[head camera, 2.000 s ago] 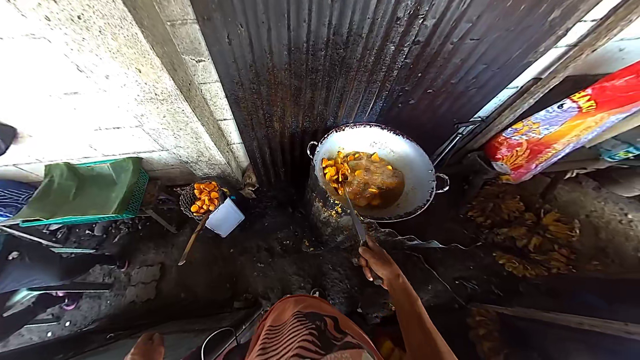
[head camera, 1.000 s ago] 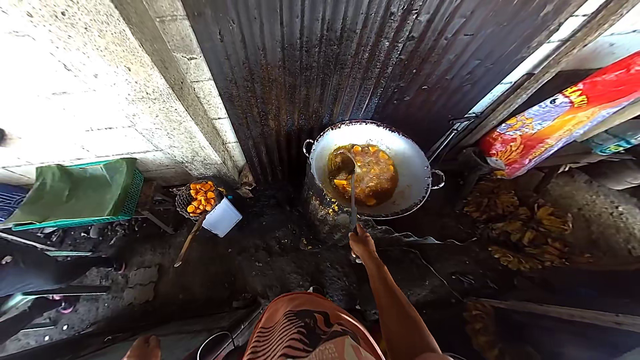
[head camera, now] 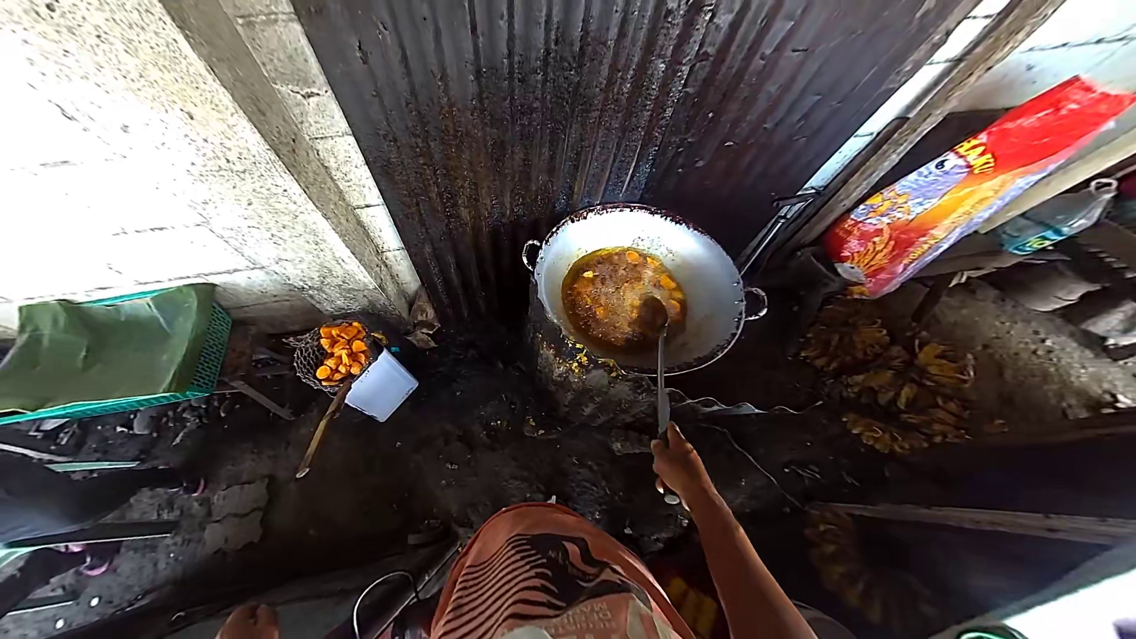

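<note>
My right hand point(head camera: 681, 466) grips the handle of a long metal ladle point(head camera: 662, 382). The ladle's bowl dips into the right part of bubbling brown oil in a large white enamel pan point(head camera: 710, 293) with two loop handles. Orange-yellow pieces point(head camera: 603, 284) float in the oil. The pan rests on a round, soot-stained stove point(head camera: 577, 382). At the left, a wire strainer point(head camera: 309, 359) with a wooden handle holds fried orange pieces point(head camera: 343, 351), beside a white plastic container point(head camera: 382, 386). My left hand is not in view.
Corrugated metal sheeting point(head camera: 550, 106) stands behind the pan. A green crate point(head camera: 209, 355) with a green cover is at the left. Banana bunches point(head camera: 905, 382) lie on the ground at the right, below a red printed bag point(head camera: 976, 186). A person's legs point(head camera: 80, 493) show at the left edge.
The ladle's bowl has moved from the left part of the oil to its right part, and my right hand has shifted with it. The pieces, heaped at the pan's left earlier, are now spread in the oil.
</note>
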